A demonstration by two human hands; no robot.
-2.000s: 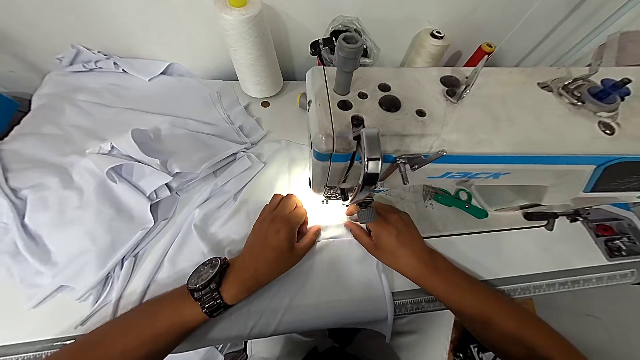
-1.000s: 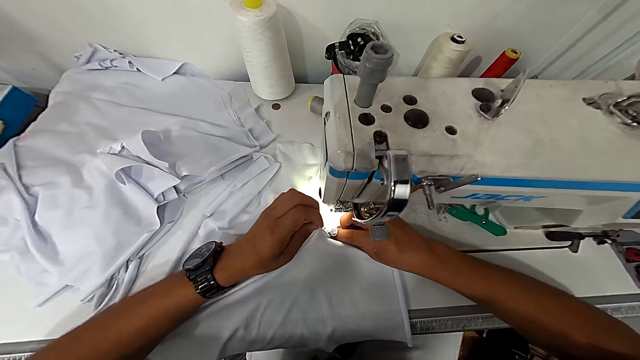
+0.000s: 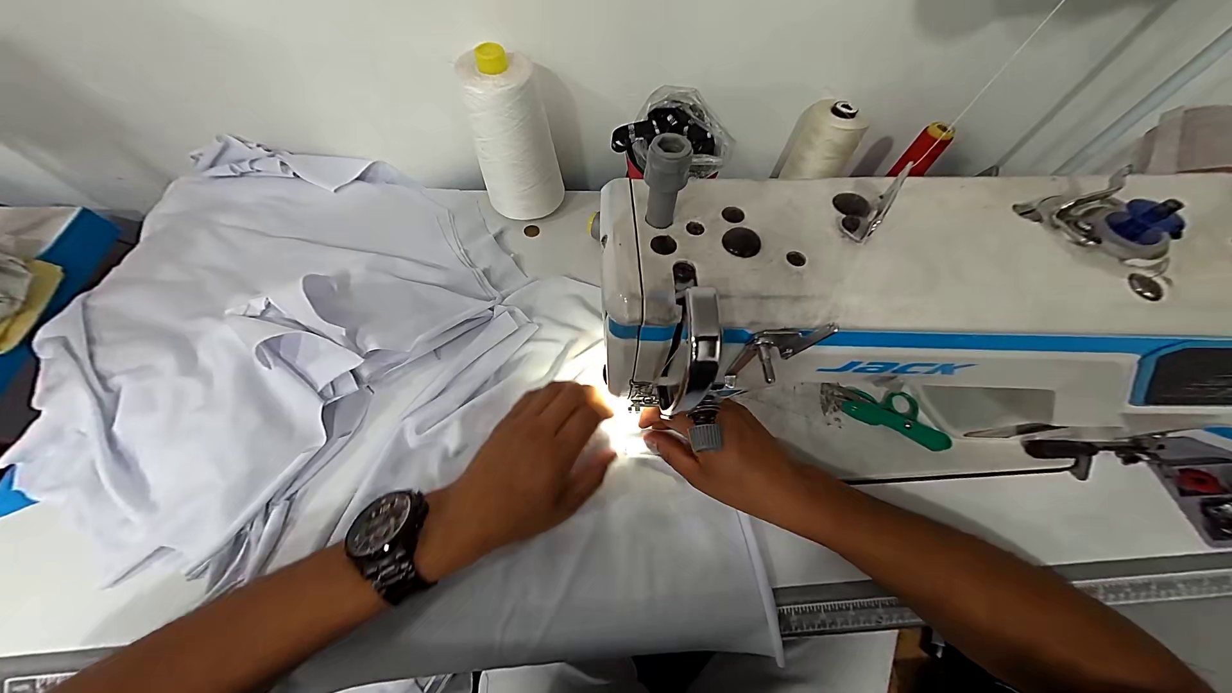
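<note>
A white Jack sewing machine stands at the right, its lamp shining brightly on the needle area. White fabric lies under the needle end and hangs over the table's front edge. My left hand, a black watch on its wrist, rests on this fabric just left of the presser foot, fingers bent. Right of the foot, my right hand has thumb and forefinger pinched on the fabric; the machine's head partly covers its fingers. Glare hides the exact spot between the two hands.
A heap of white fabric pieces covers the left side. Behind stand a white thread cone, a cream cone and a red spool. Green thread snips lie on the machine bed. A ruler strip runs along the front edge.
A second ago my hands were close together, with the fabric drawn up to a peak between them; now they are further apart and the fabric lies flatter. The view has shifted.
</note>
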